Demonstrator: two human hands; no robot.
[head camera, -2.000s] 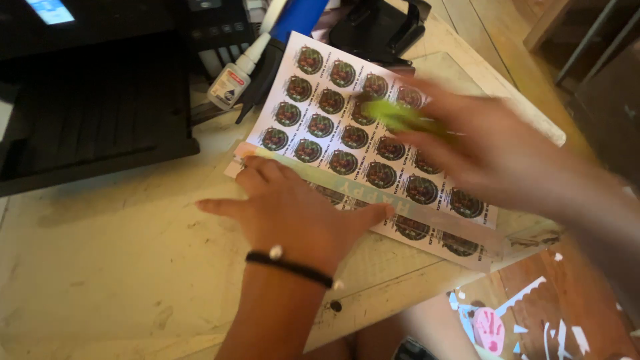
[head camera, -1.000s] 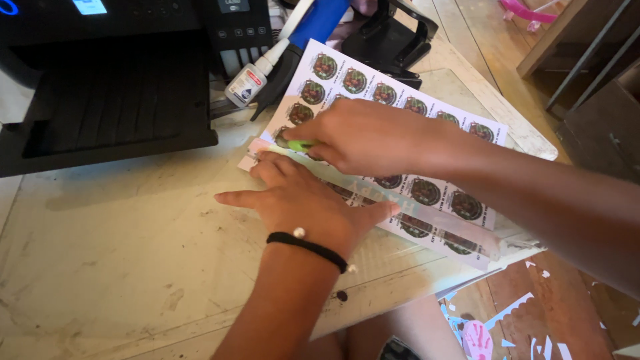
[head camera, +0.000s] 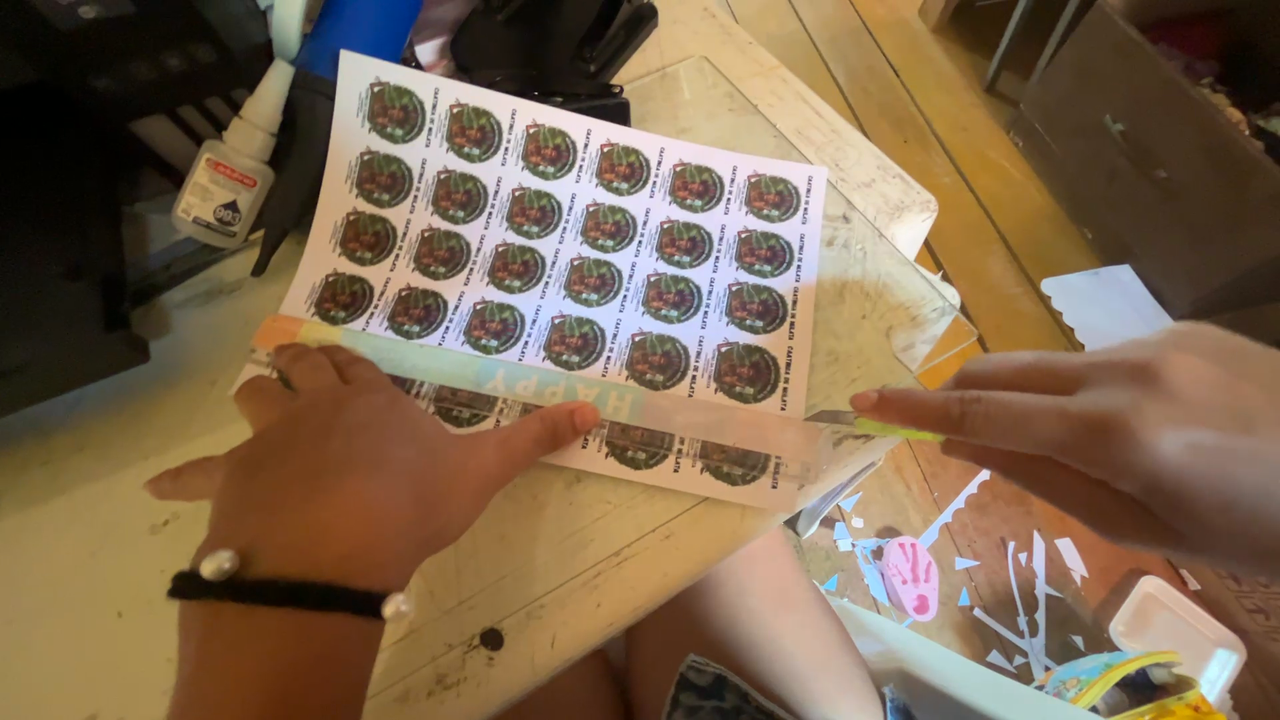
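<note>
A white sheet printed with rows of round labels (head camera: 535, 210) lies on a clear glass or plastic plate (head camera: 880, 270). Across its lower rows lies a translucent pastel ruler (head camera: 450, 370) that bears writing. My left hand (head camera: 350, 470) presses flat on the ruler, fingertips at its left end and thumb near its middle. At the ruler's right end, just past the sheet's edge, my right hand (head camera: 1090, 430) holds a yellow-green craft knife (head camera: 895, 430), its blade pointing left toward the ruler.
A small glue bottle (head camera: 222, 190) and a blue object (head camera: 365, 35) are beyond the sheet's upper left, next to a black printer (head camera: 60, 200). A black plastic holder (head camera: 545, 50) stands behind. Paper scraps (head camera: 1035, 590) and a pink object (head camera: 910, 578) lie low at the right.
My right hand has moved with the knife from the ruler's left end to its right end. My left hand stays on the ruler. The view has shifted closer.
</note>
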